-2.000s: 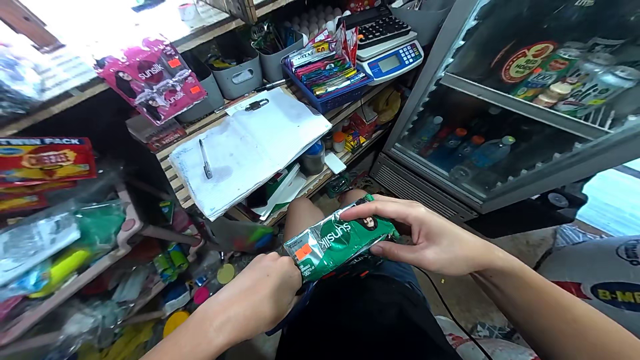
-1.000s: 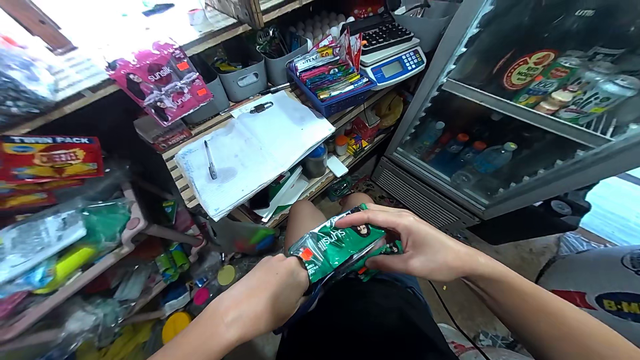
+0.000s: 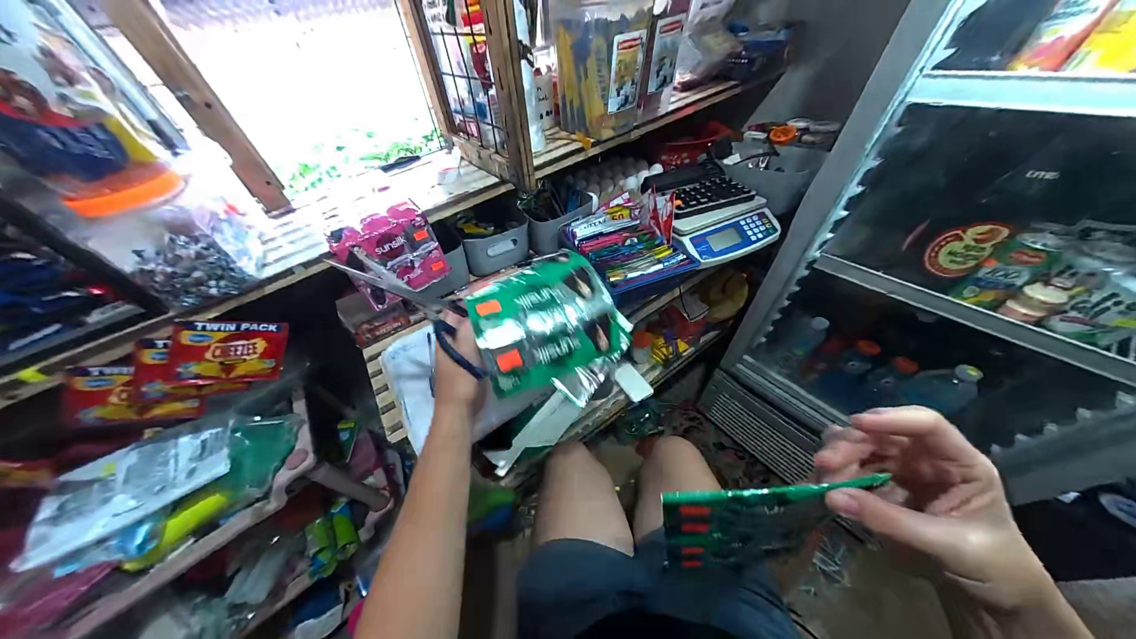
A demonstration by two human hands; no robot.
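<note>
My left hand is raised over the papers on the slatted shelf. It holds scissors with a dark handle, blades pointing up left, and a strip of green Sunsilk sachets that hangs to the right of the fingers. My right hand, at the lower right, pinches the end of another bundle of green sachets between thumb and fingers; the bundle extends left over my lap. The two bundles are apart. Whether the scissors' blades are open is hard to tell.
Pink Sunsilk sachets stand at the shelf's back by grey bins. A blue-and-white scale and a blue basket of packets are farther right. A glass-door fridge is at right, snack packs at left.
Both hands held one green bundle together over my lap; now they are far apart, each with green sachets. The left has moved up and left, and scissors now show in it. The view has tilted up.
</note>
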